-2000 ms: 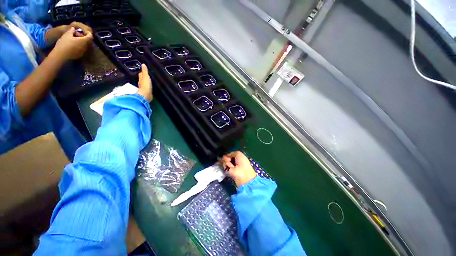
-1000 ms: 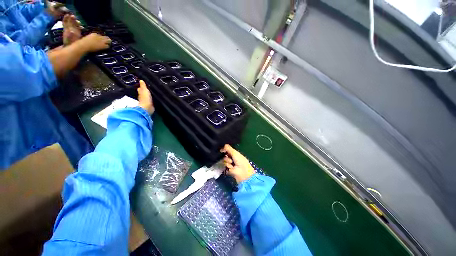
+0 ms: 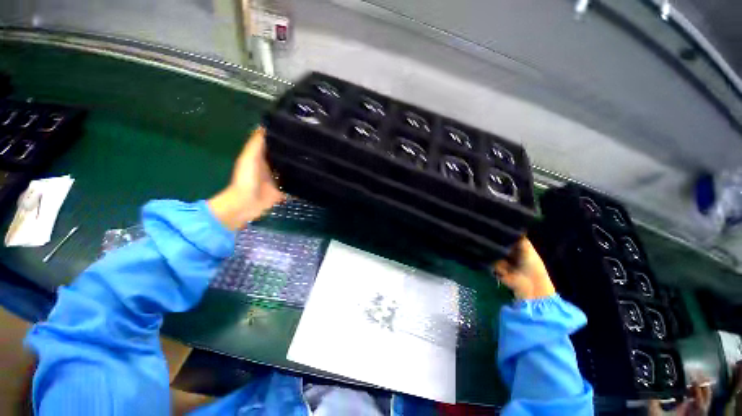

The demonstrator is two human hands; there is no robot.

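Note:
A stack of black foam trays is held off the bench above the white sheet. Its top tray has two rows of pockets holding watch cases with shiny rims. My left hand grips the stack's left end, and my right hand grips its lower right corner. The fingertips under the stack are partly hidden. The white sheet lies below, with small dark specks scattered on it.
Clear blister trays lie left of the sheet. Another black tray stack stands at the right, beside another person's hand. Black trays, white paper and a thin white stick are at the left. A grey partition runs behind.
Both hands have lifted the black tray stack from the left part of the bench and carried it right, over the white sheet. The view has turned right.

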